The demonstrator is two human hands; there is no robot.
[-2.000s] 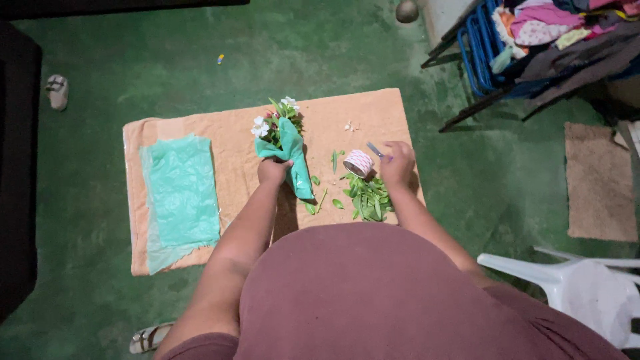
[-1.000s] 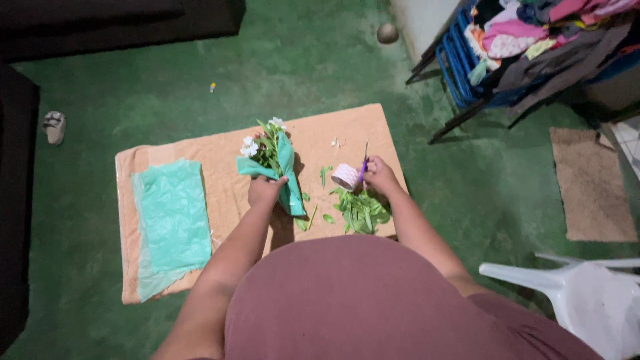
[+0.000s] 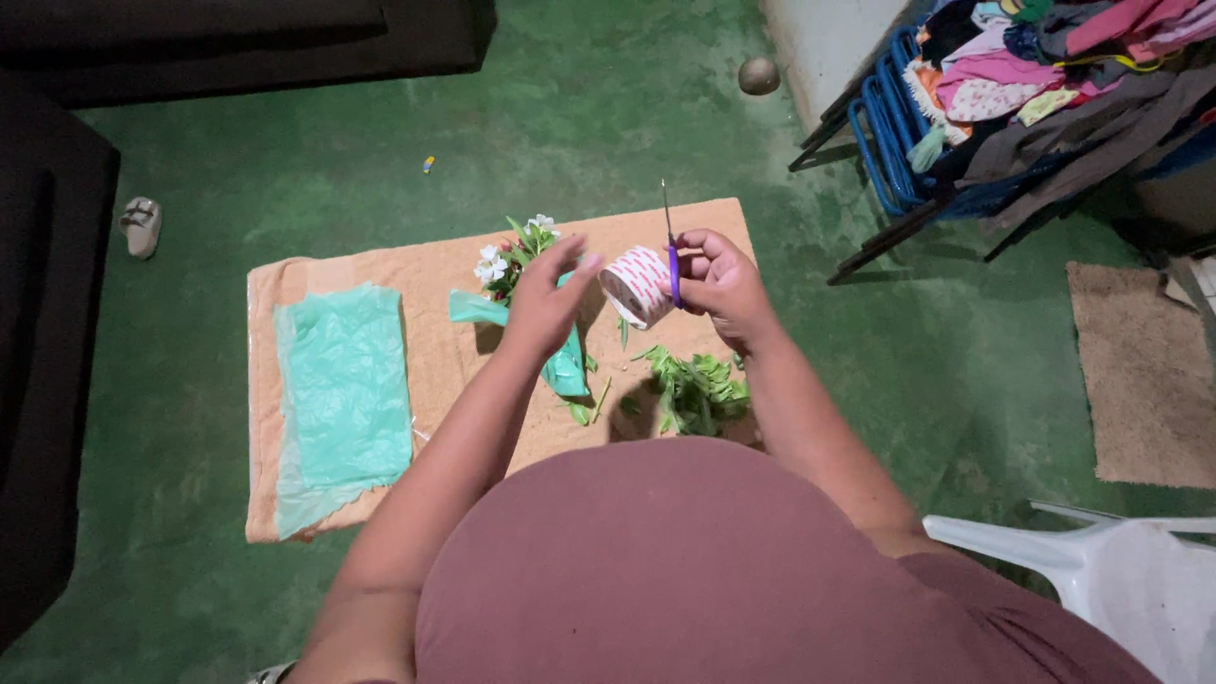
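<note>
My right hand (image 3: 724, 290) holds purple-handled scissors (image 3: 674, 271), blades pointing away from me, and a wide roll of patterned tape (image 3: 635, 287) sits against its fingers, raised over the table. Near the roll, my left hand (image 3: 556, 296) is apart from it with fingers spread and nothing in them. Under and beside that hand lies a bouquet of white flowers (image 3: 493, 266), wrapped in green plastic sheet (image 3: 567, 366). A pile of green leaves (image 3: 698, 388) lies near my body, with loose leaves and a stem left of it.
An orange towel (image 3: 442, 370) covers the low table. A folded green plastic sheet (image 3: 344, 389) lies on its left part. Blue stacked chairs (image 3: 879, 142) heaped with clothes stand at upper right, a white plastic chair (image 3: 1130, 579) at lower right. Dark furniture (image 3: 237, 47) is at upper left.
My left hand has let go of the bouquet and moved toward the tape roll. The roll, earlier beside the leaves, is now up at my right hand, which still holds the scissors.
</note>
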